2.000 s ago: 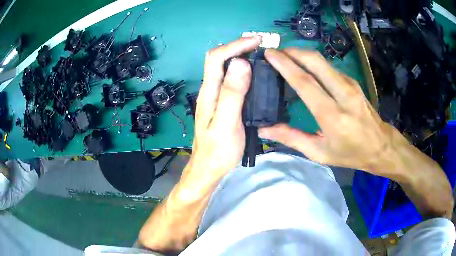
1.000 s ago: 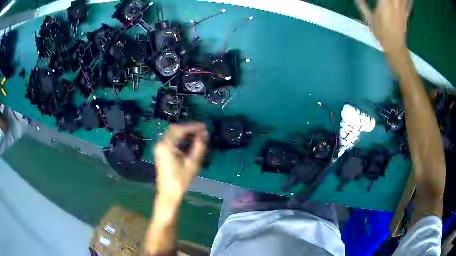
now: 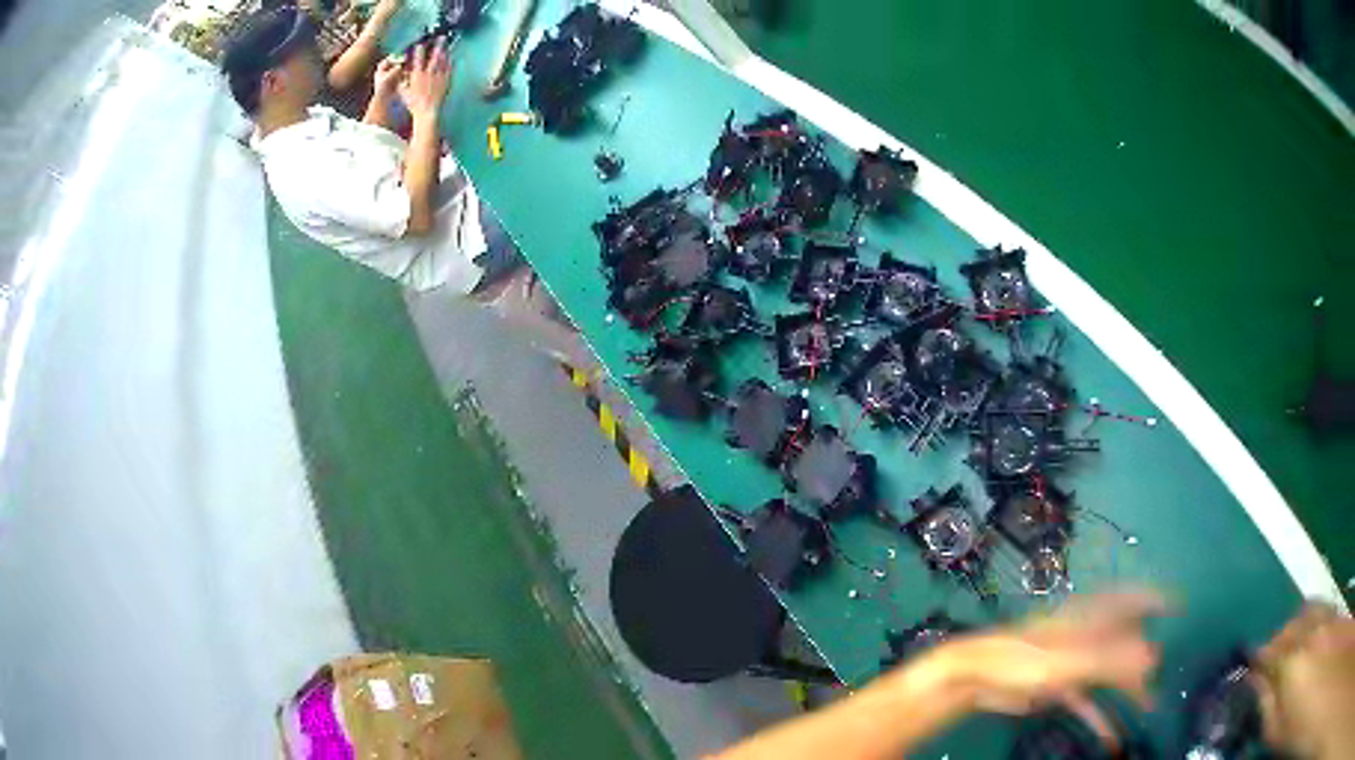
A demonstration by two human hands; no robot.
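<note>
Many black wired modules (image 3: pixel 944 530) with ring centres and thin red and black wires lie in a loose heap on the green bench (image 3: pixel 1189 505). My left hand (image 3: pixel 1070 649) is blurred at the lower right, fingers stretched out and apart above dark modules; nothing shows held in it. My right hand (image 3: pixel 1315 686) is blurred and cut off by the right edge. A dark module (image 3: pixel 1226 710) with a ring lies against or just beside its fingers; whether it is gripped I cannot tell.
Another person (image 3: pixel 349 186) works at the bench's far end, upper left. A round black stool (image 3: pixel 691 584) stands by the near edge, with yellow-black floor tape (image 3: pixel 612 431). A cardboard box (image 3: pixel 424 713) is at lower left. A white rail (image 3: pixel 1100 305) edges the bench.
The view has swung left along the bench, bringing the other person into view. The white brush and blue crate have left view. My hands now show at the lower right, closer together.
</note>
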